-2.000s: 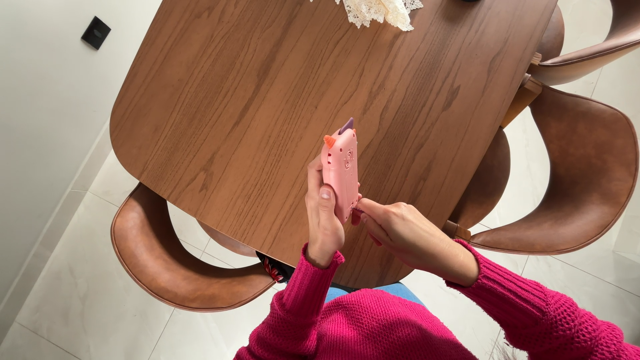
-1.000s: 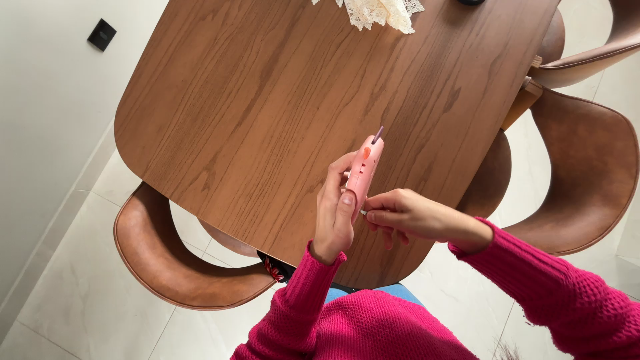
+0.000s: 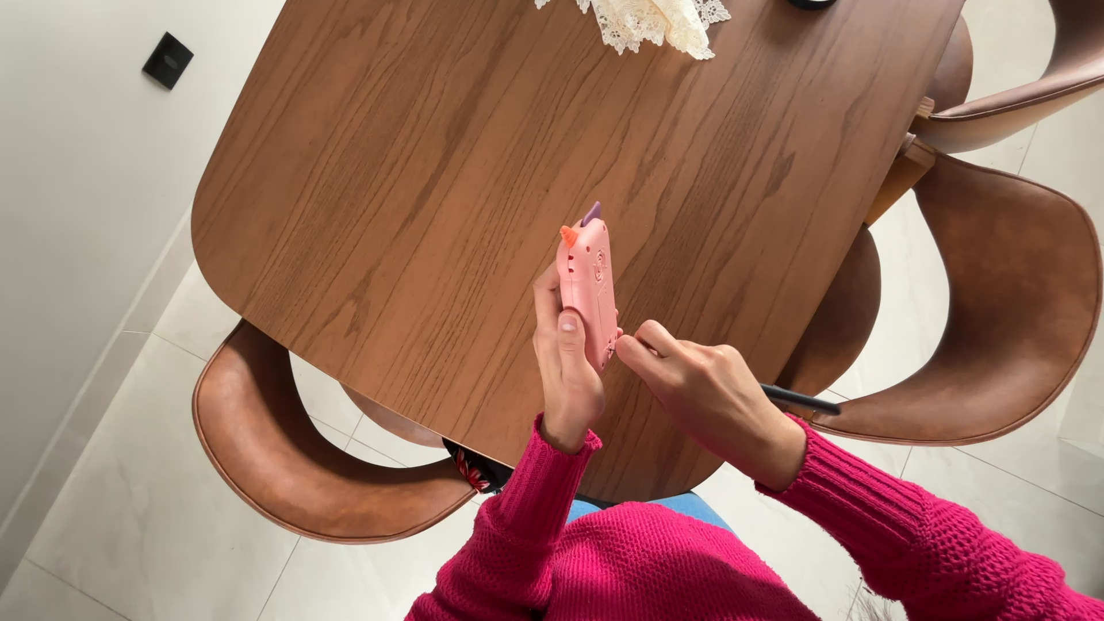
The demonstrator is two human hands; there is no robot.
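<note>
A pink plastic toy device, with an orange horn and a purple piece at its top, stands tilted above the wooden table. My left hand is shut on it, the thumb along its near side. The fingertips of my right hand are pinched together at the lower right edge of the device, by a small pink part. Whether anything small is between those fingertips cannot be told. The side turned away from the camera is hidden.
The wooden table spans the middle. A cream lace cloth and a black object are at its far edge. Brown leather chairs stand at the lower left and right. A black wall plate is at upper left.
My left hand has turned the pink device: one second ago it was seen narrow edge on, now more of its broad face shows. My right hand stays close to its lower end.
</note>
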